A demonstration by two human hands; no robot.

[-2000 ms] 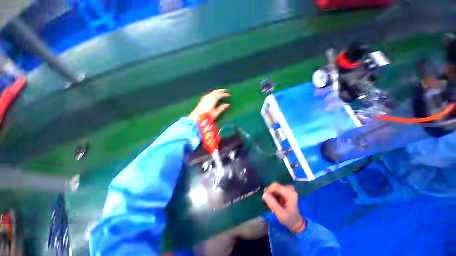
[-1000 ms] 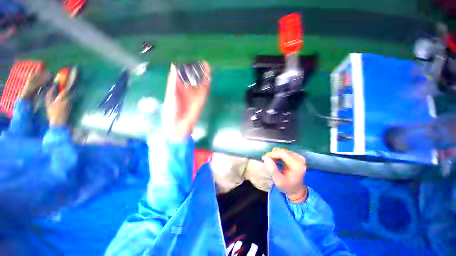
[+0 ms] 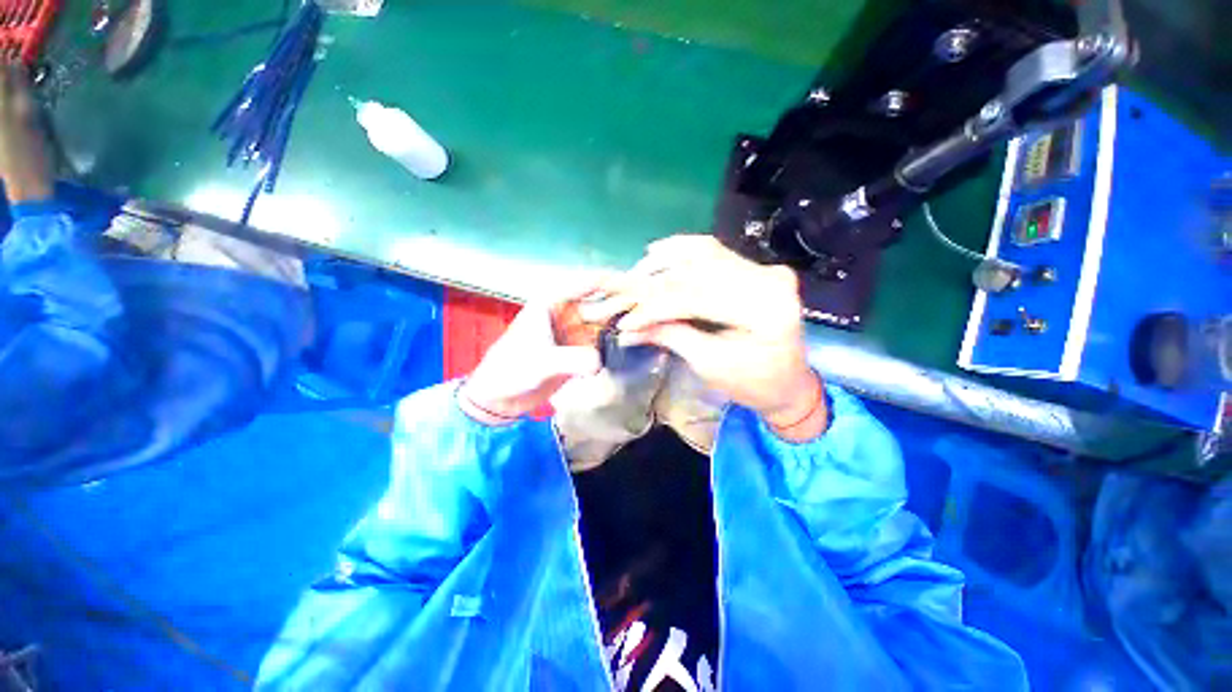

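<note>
My left hand (image 3: 534, 354) and my right hand (image 3: 723, 318) are together above the lap, at the bench's front edge. Between their fingers they hold a small dark round housing (image 3: 624, 354), mostly hidden by the fingers. The black press fixture (image 3: 844, 203) stands on the bench just ahead and right of my hands, its silver lever arm slanting up to the right. A white squeeze bottle (image 3: 403, 141) lies on the green bench ahead and left of my hands.
A blue control box (image 3: 1148, 243) stands right of the press, with a thin tube towards it. A bundle of dark blue strips (image 3: 274, 102) lies at the left. A red tray (image 3: 477, 331) is under the bench edge. Another worker's blue sleeve (image 3: 61, 277) is at the far left.
My left hand has come in from the left and met my right hand at the housing. The view has moved closer to the bench edge. The white bottle now lies in sight on the bench.
</note>
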